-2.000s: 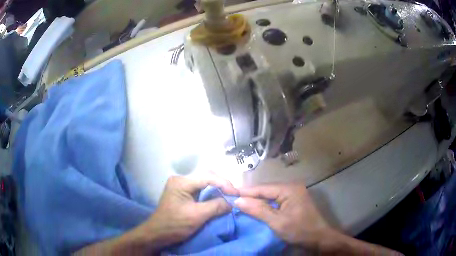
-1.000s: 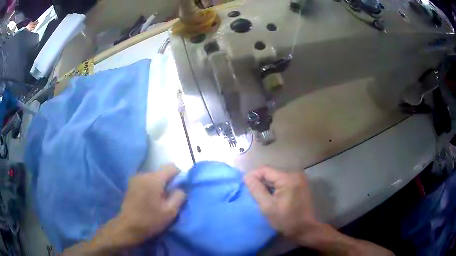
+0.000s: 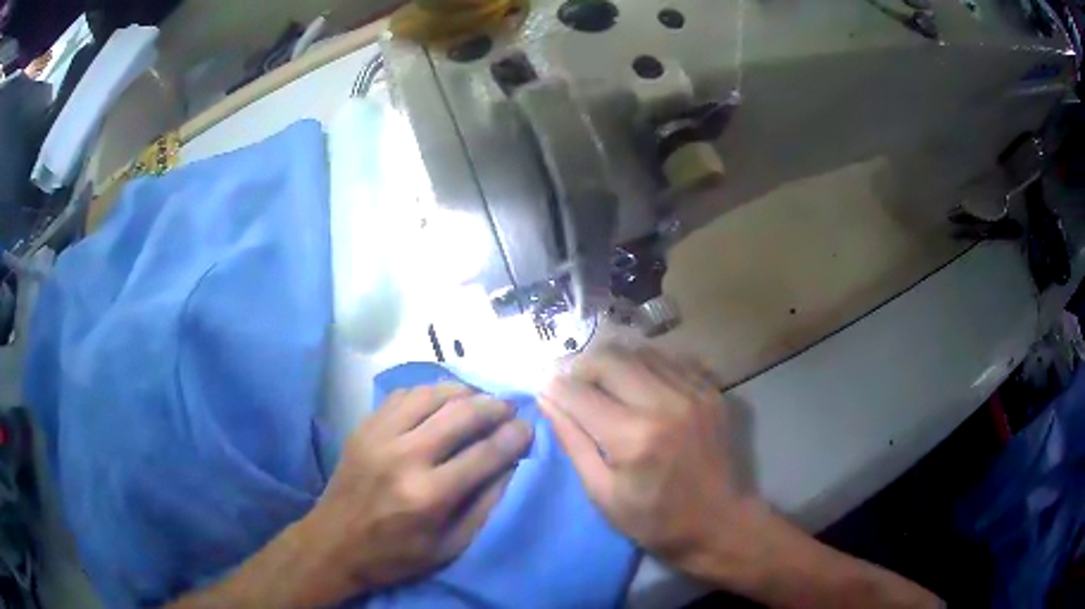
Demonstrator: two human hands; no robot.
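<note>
A light blue garment (image 3: 541, 523) lies on the white table in front of the sewing machine head (image 3: 809, 202), its upper edge just short of the presser foot (image 3: 545, 324). My left hand (image 3: 434, 476) lies over the cloth, fingers bent, holding it near its edge. My right hand (image 3: 648, 452) pinches the cloth's right edge close to the needle plate, fingertips forward. The fingers hide part of the edge. The garment's larger heap (image 3: 190, 357) spreads on the left of the table.
A glowing lamp (image 3: 363, 226) stands left of the machine head. Yellow bands (image 3: 458, 18) wrap the post on top. Printed yellow tape (image 3: 155, 155) and a white roll-like object (image 3: 93, 107) lie at upper left. Dark blue cloth (image 3: 1041, 500) shows at lower right.
My hands have come closer together and nearer the presser foot with the cloth. The stretched, spread edge from a second ago now lies flatter under my left fingers.
</note>
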